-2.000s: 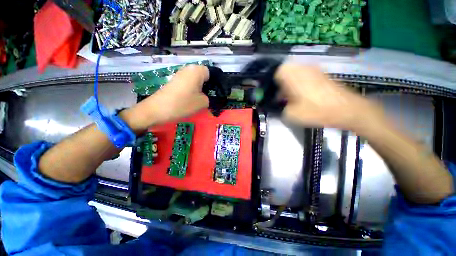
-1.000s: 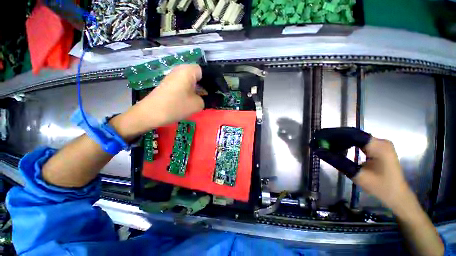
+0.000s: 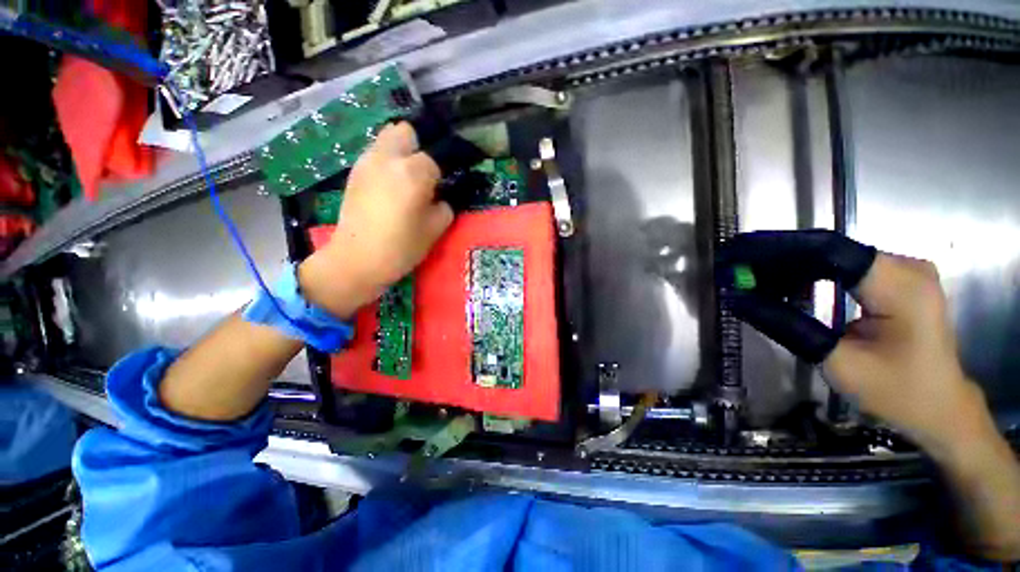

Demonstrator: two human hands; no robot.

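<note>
My left hand (image 3: 408,190), with black finger cots and a blue wrist strap, holds a green circuit board (image 3: 336,132) at its right end, tilted over the back left of the carrier fixture. My right hand (image 3: 822,296), with black finger cots, is right of the fixture over the conveyor and pinches a small green component (image 3: 744,275). The black carrier fixture (image 3: 568,369) lies on the conveyor with a red sheet (image 3: 440,324) over it. Narrow green boards show through openings or on the sheet, one at the right (image 3: 496,318) and one partly under my left wrist (image 3: 395,330).
A bin of silver components (image 3: 218,50) is at the back left, beside a partly visible bin with beige components (image 3: 380,13). A red sheet (image 3: 101,123) hangs at the far left. The conveyor chain (image 3: 783,34) runs along the back. A blue cord crosses to my left wrist.
My right hand has moved from the fixture's back edge out to the right with the green component. My left hand still holds the board, now tilted more. The view has shifted, cutting off the bins.
</note>
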